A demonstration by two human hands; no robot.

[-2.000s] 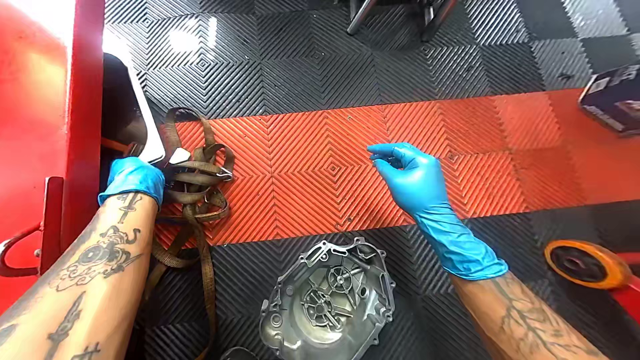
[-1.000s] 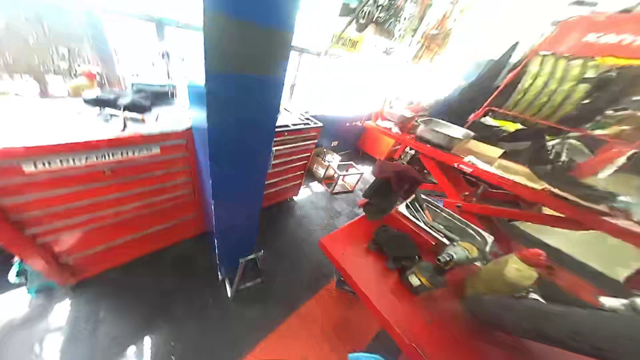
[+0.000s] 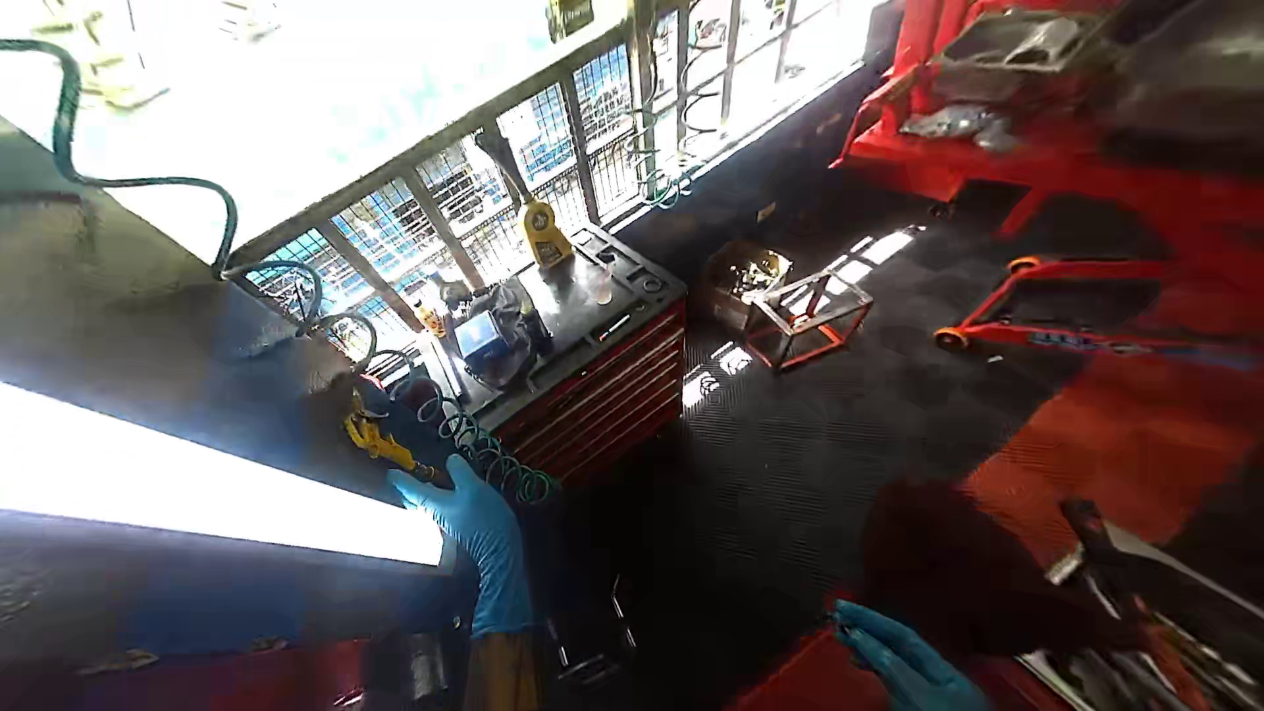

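My left hand (image 3: 479,523), in a blue glove, reaches up at the left of centre. Its thumb and fingers are at the dark lower end of a yellow air blow gun (image 3: 380,441); whether they close on it cannot be told. A green coiled air hose (image 3: 459,425) hangs beside the gun. At the bottom right, my right hand (image 3: 904,657), also gloved in blue, is partly cut off by the frame. Its fingertips are near a red surface (image 3: 815,671), and their grip is unclear.
A red tool chest (image 3: 612,395) with a yellow bottle (image 3: 543,235) on top stands beyond my left hand. Past it are a cardboard box (image 3: 736,286) and a metal frame stand (image 3: 810,321). An orange floor jack (image 3: 1066,336) lies right; tools (image 3: 1155,622) fill a tray lower right.
The view has swung to the window side. My left hand, two seconds ago low beside brown straps, is now raised by the yellow air gun. The engine cover and straps are out of view.
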